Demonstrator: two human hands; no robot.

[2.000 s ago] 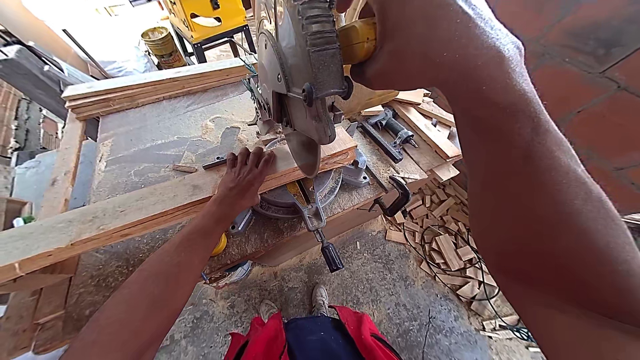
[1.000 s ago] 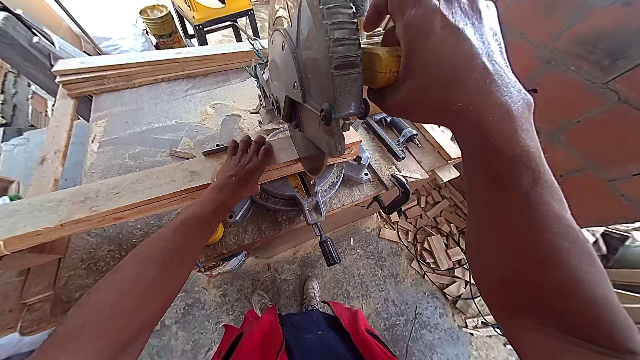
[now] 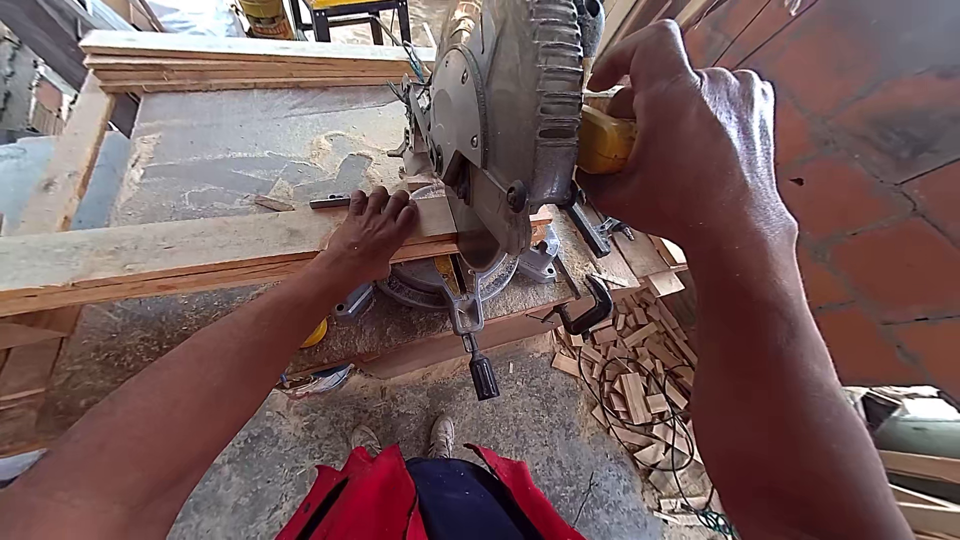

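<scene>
My right hand (image 3: 675,142) is closed around the yellow handle (image 3: 604,140) of a miter saw (image 3: 502,112). The saw's head is lowered, with its blade (image 3: 472,232) down at the stacked wooden boards (image 3: 187,247) near their right end. My left hand (image 3: 375,229) presses on top of those boards, just left of the blade, with its fingers over the far edge. Below the boards, the saw's miter lock knob (image 3: 484,376) points toward me. A black C-clamp (image 3: 590,306) grips the bench edge to the right.
More boards (image 3: 247,64) lie across the far side of the sawdust-covered workbench (image 3: 247,142). Wood offcuts (image 3: 637,390) are piled on the floor at the right, with a dark cable (image 3: 600,405) looped over them. A yellow stool (image 3: 352,6) stands beyond the bench.
My right hand has brought the saw head down, and the blade now sits lower at the boards. My left hand stays on the boards.
</scene>
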